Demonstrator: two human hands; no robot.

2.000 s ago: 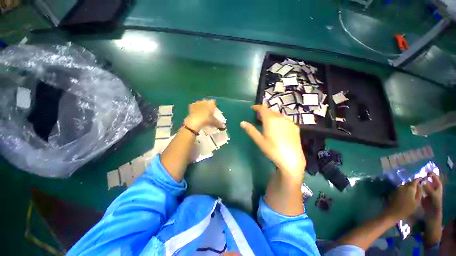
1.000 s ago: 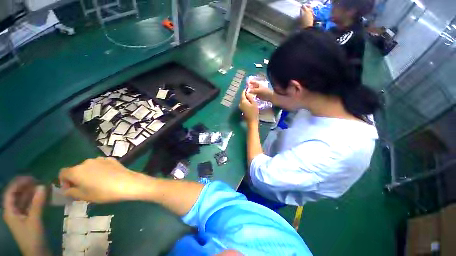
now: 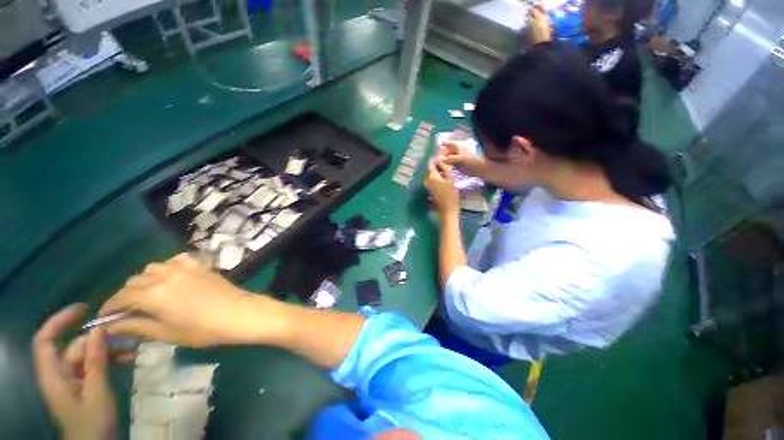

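My right hand [image 3: 176, 301] is at the lower left, its fingertips closed on a thin piece [image 3: 105, 320] seen nearly edge-on. My left hand [image 3: 73, 369] is beside it, blurred, with thumb and fingers curled around the piece's far end; whether it grips the piece is unclear. Joined pale beige pads [image 3: 172, 404] lie on the bench just below my right hand, cut off by the bottom edge. Beyond that hand, a black two-compartment tray [image 3: 365, 157] holds a jumbled heap of pale, black-edged modules [image 3: 249, 206] on its left side and a few on its right.
Loose black parts [image 3: 314, 258] and shiny squares lie between the tray and a neighbour [image 3: 550, 249] in pale clothing, seated to my right. A pad strip [image 3: 414, 155] lies by the neighbour's hands. A metal post [image 3: 411, 69] stands behind the tray. Another person is farther back.
The view has swung right from the bench to the neighbour. My hands have left the bench pads and come together. The piece in my right fingers, seen flat a second ago, now shows edge-on.
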